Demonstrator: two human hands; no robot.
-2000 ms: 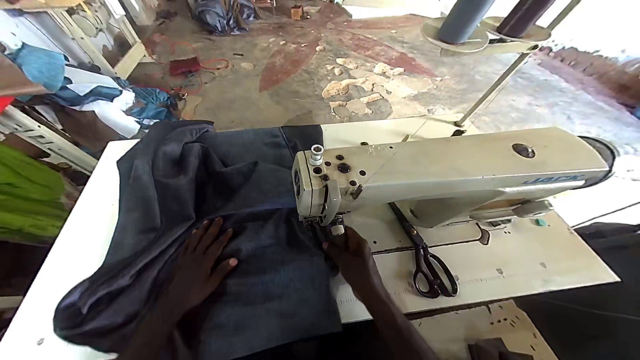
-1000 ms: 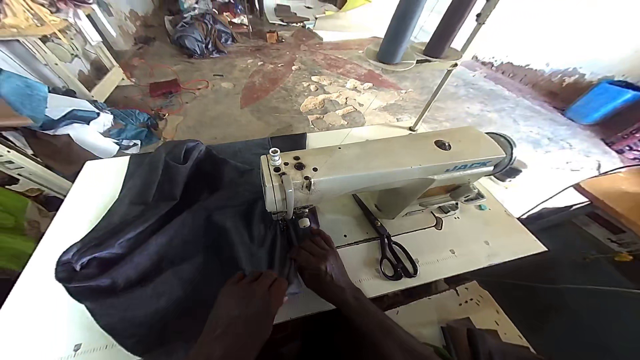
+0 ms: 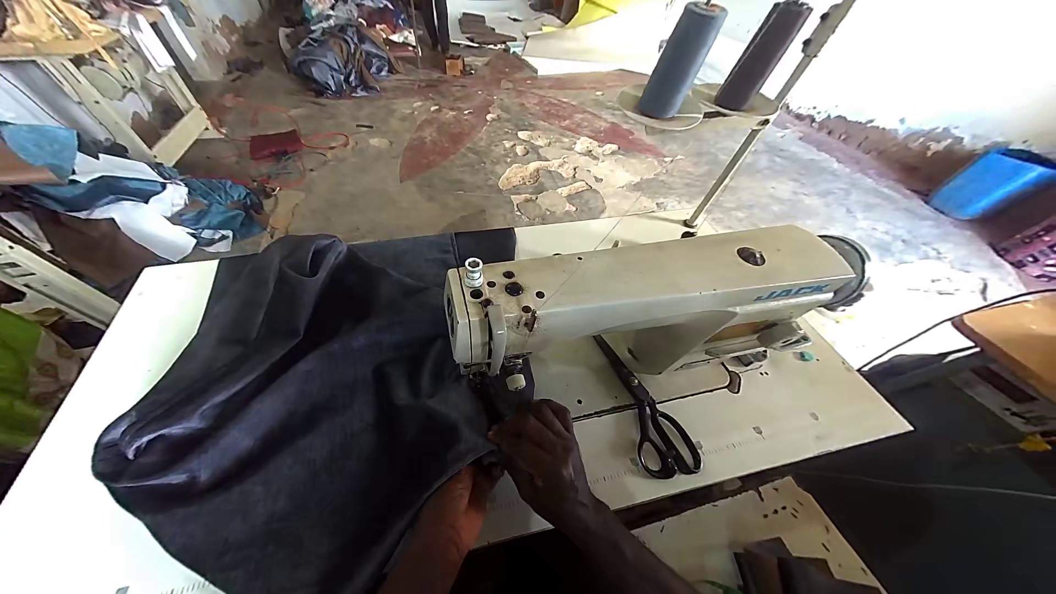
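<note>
Dark cloth (image 3: 330, 396) lies in folds over the left half of the sewing table, and part of it runs beneath the needle end of a Jack sewing machine (image 3: 643, 285). My right hand (image 3: 540, 450) grips the cloth's edge just in front of the presser foot. Close beside it, my left hand (image 3: 462, 503) is at the same edge, its fingers mostly hidden under the cloth. Black-handled scissors (image 3: 660, 429) lie on the table right of my right hand, their blades partly behind the machine arm.
Two thread cones (image 3: 683, 62) stand on a thread stand (image 3: 734, 165) behind the machine. A smaller board (image 3: 759, 528) with dark scraps is at the lower right. Fabric pieces (image 3: 140, 198) are heaped at the left. A blue bin (image 3: 994, 183) stands at the right wall.
My left hand has moved from flat on top of the cloth to its near edge beside my right hand. The cloth has shifted and bunched, and its near edge is lifted.
</note>
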